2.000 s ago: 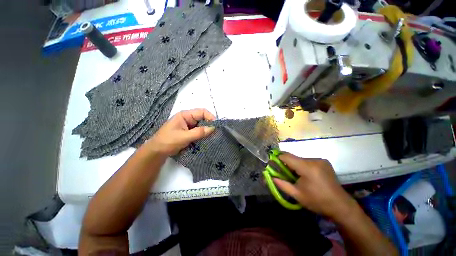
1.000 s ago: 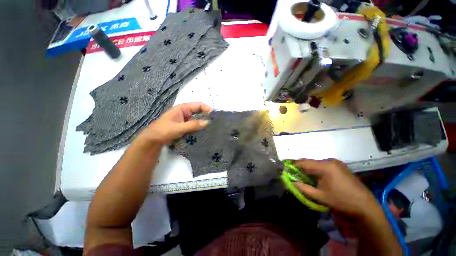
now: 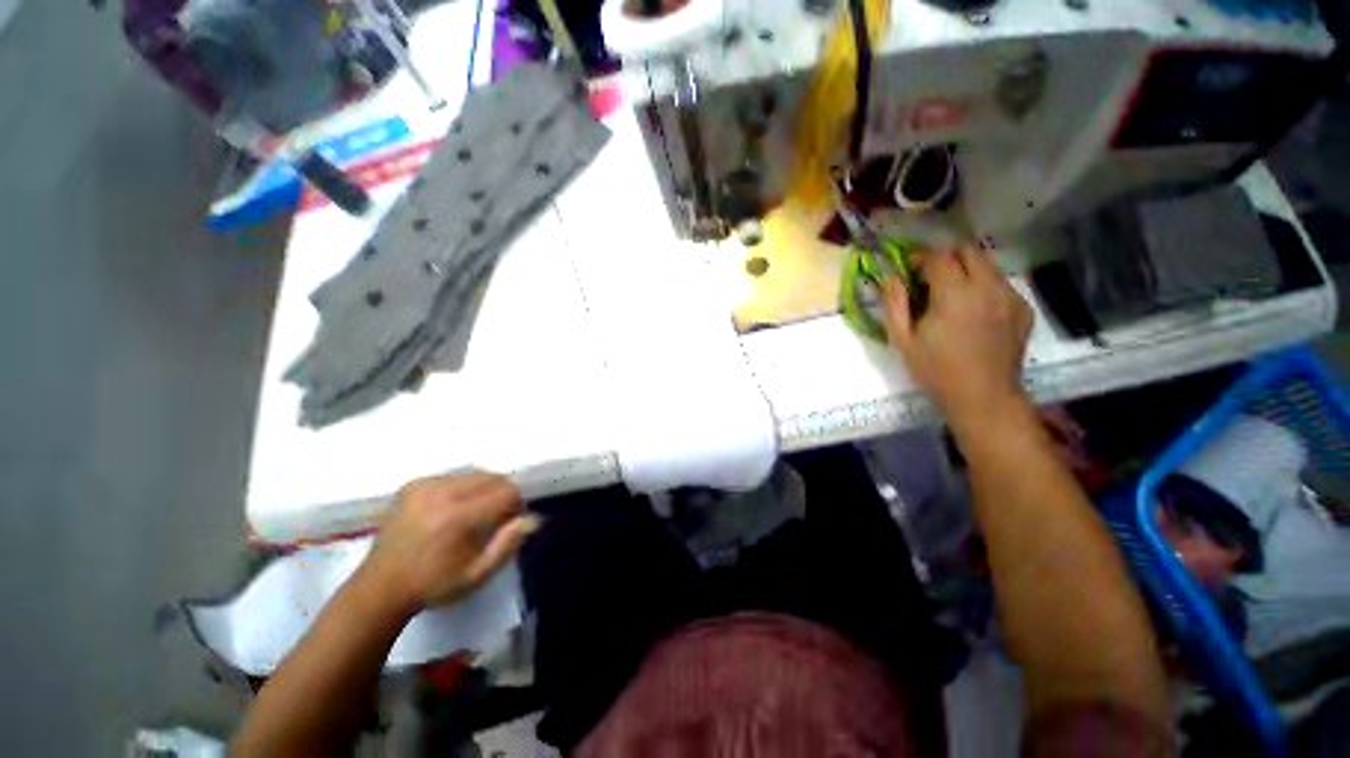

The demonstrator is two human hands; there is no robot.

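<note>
My right hand holds the green-handled scissors on the machine bed, right of the needle area, blades pointing away under the machine head. My left hand is at the table's front edge, fingers curled and thumb apart, with nothing seen in it. A white piece lies over the front edge between my hands. A grey piece shows below it at my lap; whether the two are joined I cannot tell. The stack of grey patterned panels lies fanned at the table's left.
The sewing machine head stands at the back right, with yellow thread hanging on it. A small dark grey stack lies right of the scissors. A blue basket is below right. A dark cylinder is at the back left.
The grey patterned piece has left the tabletop between my hands. My left hand has moved back towards me and let go. My right hand has carried the scissors forward onto the machine bed. The view has shifted.
</note>
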